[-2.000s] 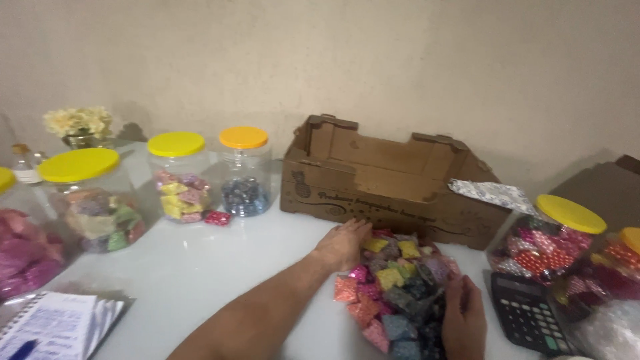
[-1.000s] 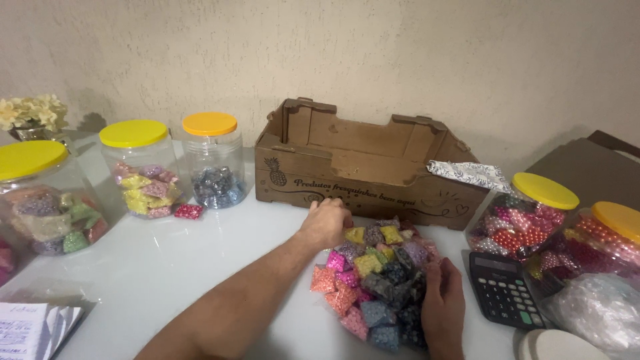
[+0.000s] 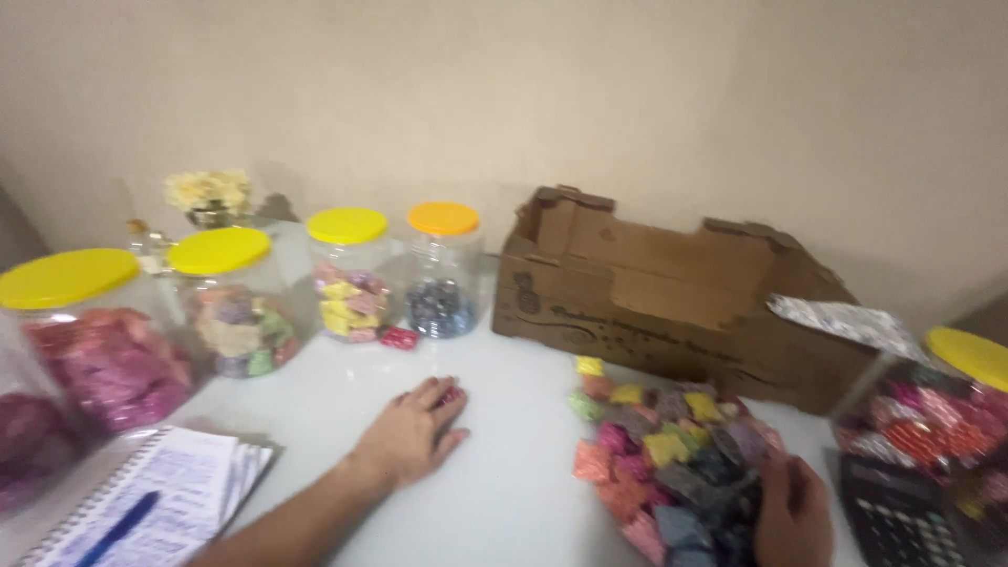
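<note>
My left hand [image 3: 413, 433] lies palm down on the white table, its fingertips over a small red wrapped piece [image 3: 450, 395]. Whether the fingers grip that piece or only cover it is not plain. At the right edge of a heap of small colorful wrapped pieces [image 3: 669, 449], my right hand [image 3: 791, 508] rests with its side against the heap; its fingertips are partly hidden. Another red wrapped piece [image 3: 399, 339] lies beside the clear jar with an orange lid [image 3: 443, 218], which holds dark blue pieces.
A cardboard box [image 3: 614, 315] stands behind the heap with patterned foil [image 3: 850, 323] on its rim. Several yellow-lidded jars [image 3: 220, 250] line the left. A spiral notebook [image 3: 157, 496] with a blue pen [image 3: 118, 529] lies front left. At right are a calculator [image 3: 898, 504] and a filled jar [image 3: 929, 417].
My left hand has moved left, away from the heap, to the red piece on the table. My right hand is still beside the heap. The view has swung left.
</note>
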